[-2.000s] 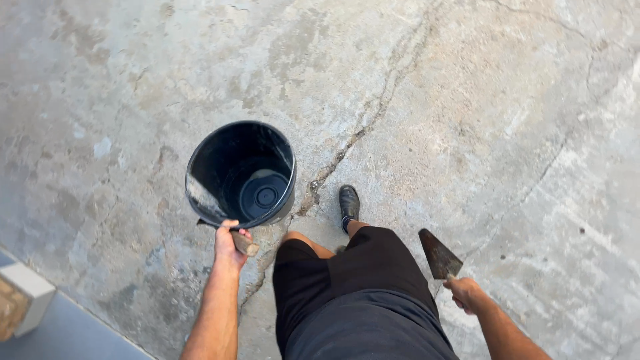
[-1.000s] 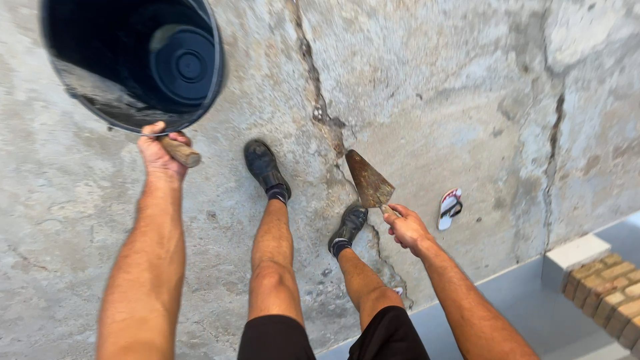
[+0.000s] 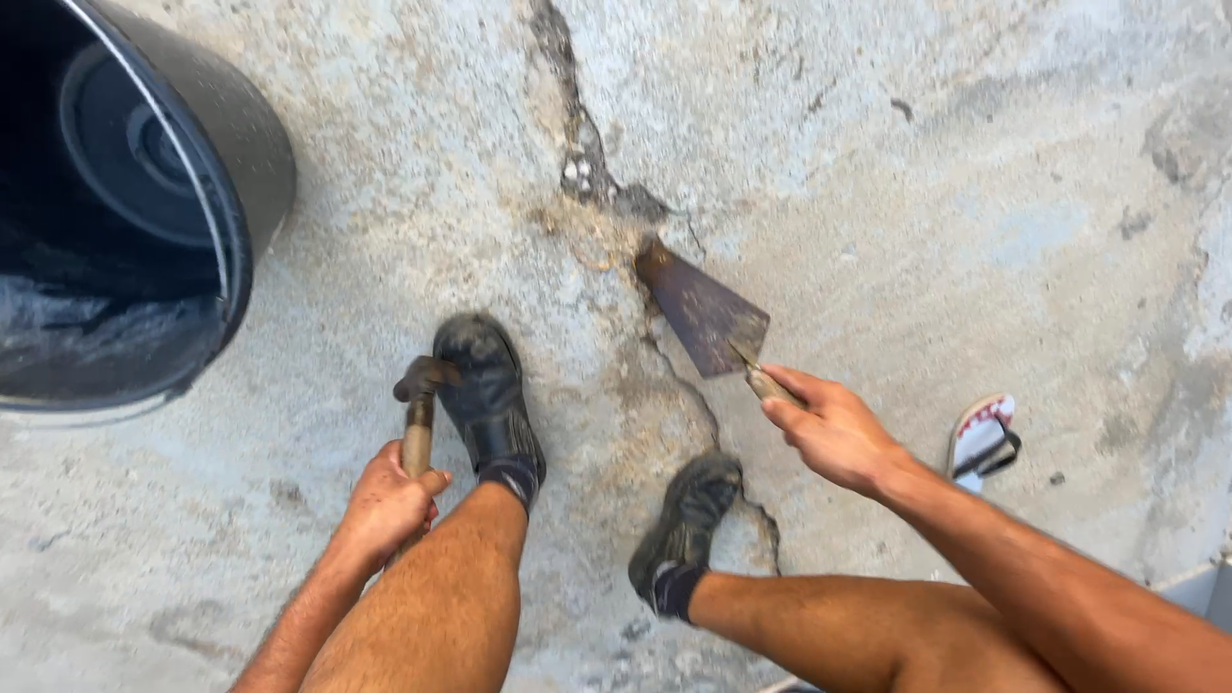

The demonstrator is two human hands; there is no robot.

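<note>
My left hand [image 3: 393, 500] is closed around the wooden handle of a hammer [image 3: 418, 423], whose dark metal head is up beside the toe of my left shoe. In my right hand [image 3: 833, 423] is a pointing trowel [image 3: 707, 313] with a worn, stained blade; its tip lies over the crack [image 3: 582, 144] in the concrete floor. A large black plastic bucket [image 3: 217, 125] stands at the upper left, tilted in view, with its mouth toward me and a wet-looking inner wall. It is apart from both hands.
My black shoes [image 3: 481, 385] are on either side of the crack's lower part. A white flip-flop [image 3: 982, 443] with a dark strap lies to the right of my right forearm. The cracked concrete floor [image 3: 962, 241] has stains and small debris.
My left hand has let go of the bucket, which now stands on the floor, and the hammer's head has come into sight. The trowel remains in my right hand. The view has shifted.
</note>
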